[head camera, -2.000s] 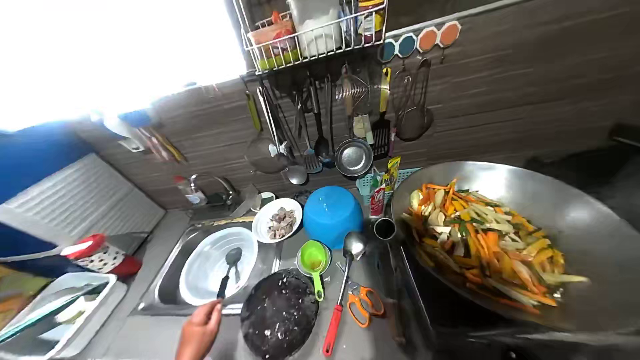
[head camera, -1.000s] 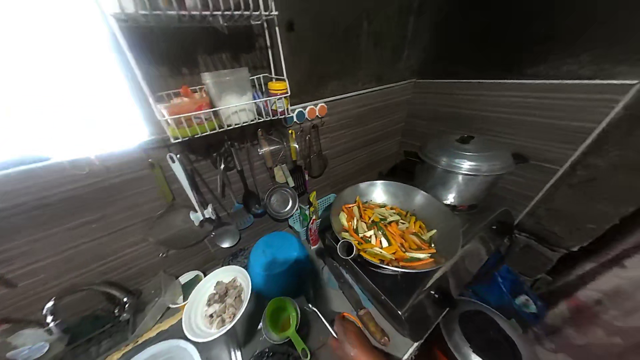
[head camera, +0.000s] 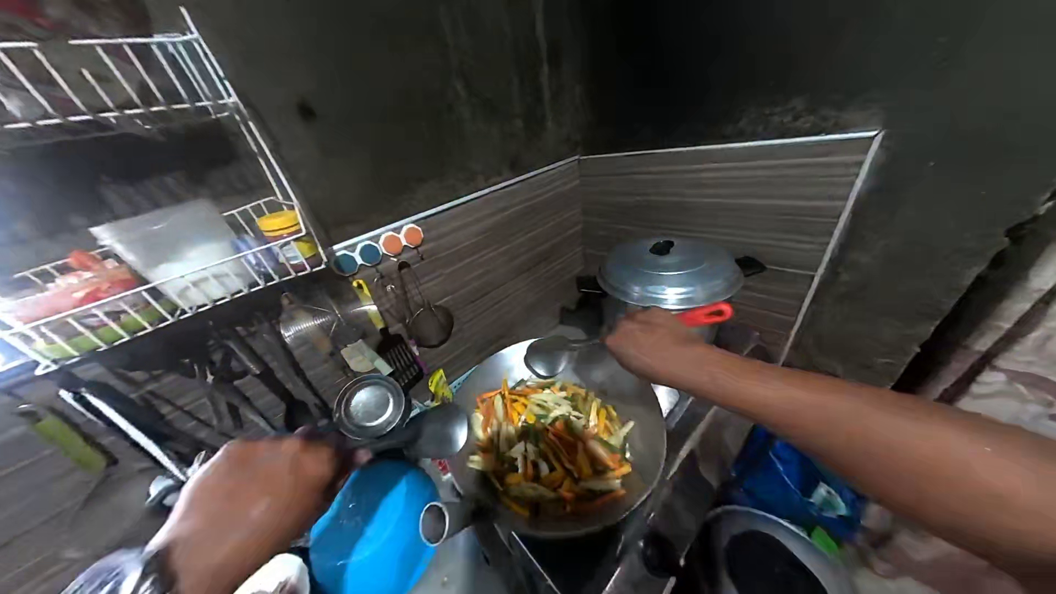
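A metal wok point(head camera: 648, 421) holds cut vegetable strips point(head camera: 553, 450) in orange, yellow and pale green. Gripped in my left hand point(head camera: 256, 495) is a dark-handled spoon point(head camera: 444, 431), its bowl at the wok's left rim. My right hand point(head camera: 652, 342) is closed around a metal ladle point(head camera: 548, 357) with a red handle end; the ladle's bowl is over the wok's far side. Below my left hand, partly covered by it, sits a blue plastic bowl point(head camera: 375, 528), upside down. A metal tube-like handle end point(head camera: 437, 523) sticks out at the wok's lower left.
A lidded aluminum pot point(head camera: 670, 276) stands behind the wok. Utensils, including a slotted turner point(head camera: 400, 360) and a strainer point(head camera: 431, 326), hang on the left wall below a wire rack point(head camera: 157, 285). A round metal pan point(head camera: 775, 528) and a blue plastic bag point(head camera: 792, 478) are at lower right.
Both hands are now at the wok with a spoon and a ladle; one second ago a single hand showed at the bottom edge. The view has swung right since the first frame.
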